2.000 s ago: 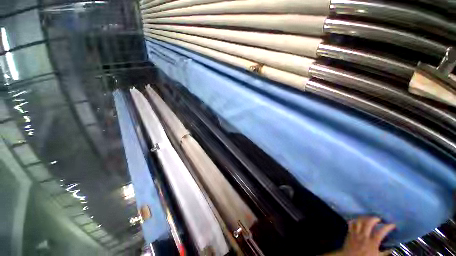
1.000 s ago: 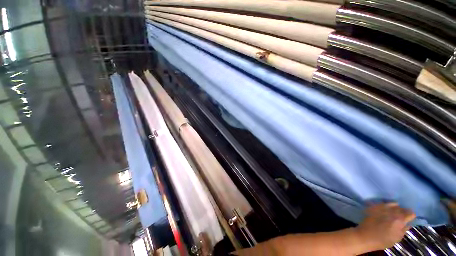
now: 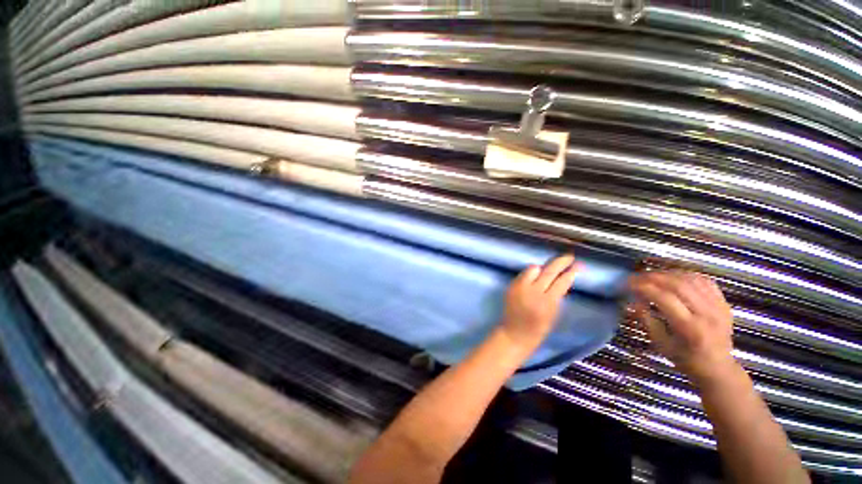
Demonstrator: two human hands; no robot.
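Light blue fabric [image 3: 378, 274] lies in long ridges over metal tubes [image 3: 680, 250], its end at the centre right. My left hand [image 3: 537, 301] rests on the fabric near this end, fingers on the ridge. My right hand [image 3: 685, 317] is at the fabric's corner, its fingers bent over the edge. It is blurred, and whether its fingertips pinch the cloth is hard to tell. Part of the fabric's end hangs loose below my left hand.
Cream fabric [image 3: 217, 85] covers tubes at the upper left. A spring clip [image 3: 535, 118] with a cream pad [image 3: 525, 159] stands on bare tubes above my hands. A small clip [image 3: 265, 166] sits on the cream edge. White [image 3: 142, 402] and beige [image 3: 217, 383] strips lie at the lower left.
The view has turned right along the tubes. Both hands now show at the fabric's end; earlier one hand showed mostly, at the lower right. The aisle floor has left the view.
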